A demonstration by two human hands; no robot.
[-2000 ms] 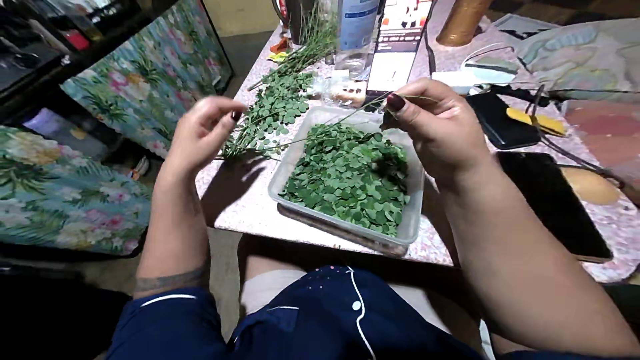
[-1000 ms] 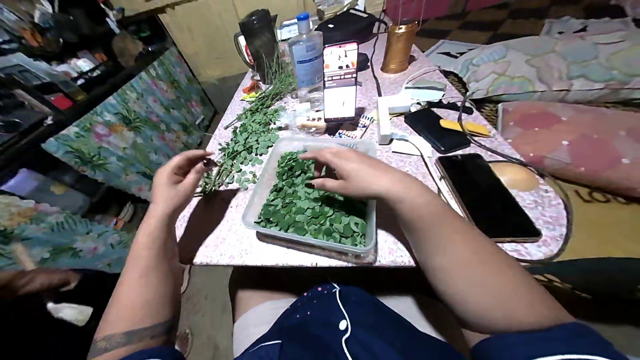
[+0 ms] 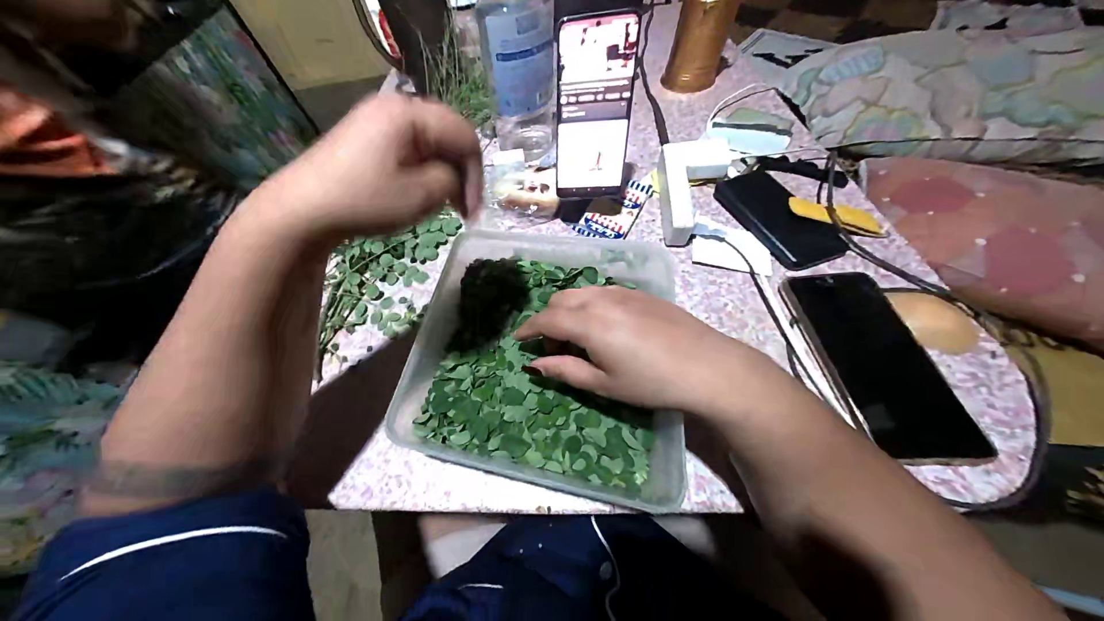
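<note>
A clear plastic container point(image 3: 405, 405) on the speckled tabletop holds a heap of small green leaves point(image 3: 535, 423). My right hand point(image 3: 612, 345) rests low over the leaves, its fingertips touching them; whether it pinches any is hidden. Above the container's back left corner, my left hand point(image 3: 414, 164) is raised and blurred, with fingers bent down; I cannot tell whether anything is between them. Leafy green sprigs point(image 3: 379, 267) lie on the table to the left of the container, partly below my left hand and forearm.
Behind the container stand a clear bottle point(image 3: 517, 69), a lit smartphone point(image 3: 595, 103) and a copper-coloured tumbler point(image 3: 697, 43). A white power strip point(image 3: 677, 194), a black wallet-like case point(image 3: 776, 216), cables and a dark-screened phone point(image 3: 888, 362) lie to the right.
My right hand has come down from above the container onto the leaves since the oldest frame. My left hand has moved from beside the sprigs to a raised place near the container's back left corner.
</note>
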